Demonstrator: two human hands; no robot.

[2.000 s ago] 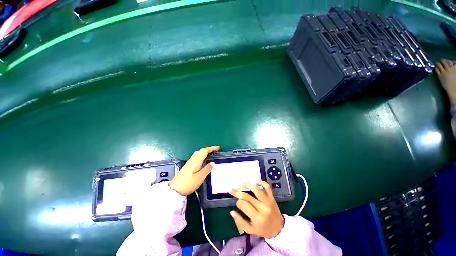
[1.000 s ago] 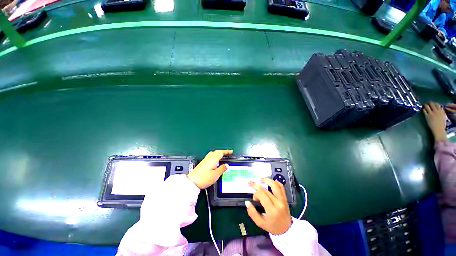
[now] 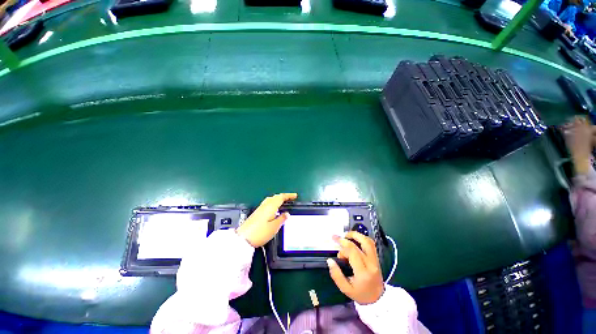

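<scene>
A dark grey handheld unit (image 3: 323,262) lies face up on the green bench, its screen lit white. My left hand (image 3: 263,222) holds its left end, thumb on the face and fingers over the top edge. My right hand (image 3: 359,266) is over its right half, an index fingertip at the screen, other fingers apart, partly covering the round keypad. A second handheld unit (image 3: 173,240) with a white screen lies to the left, its right part hidden by my left sleeve. A white cable (image 3: 394,258) curves at the right end; another white cable (image 3: 271,293) runs below my left hand.
Dark stacked units (image 3: 457,111) stand at the back right. A blue bin (image 3: 476,303) with dark parts is at the lower right. Another person's blurred hand (image 3: 580,147) is at the right edge. A green rail (image 3: 261,27) crosses the back, with dark units beyond.
The green rows on the held unit's screen have gone, leaving it white. My right fingertip has shifted slightly over the screen. The other person's hand has moved up and dark items show beside it.
</scene>
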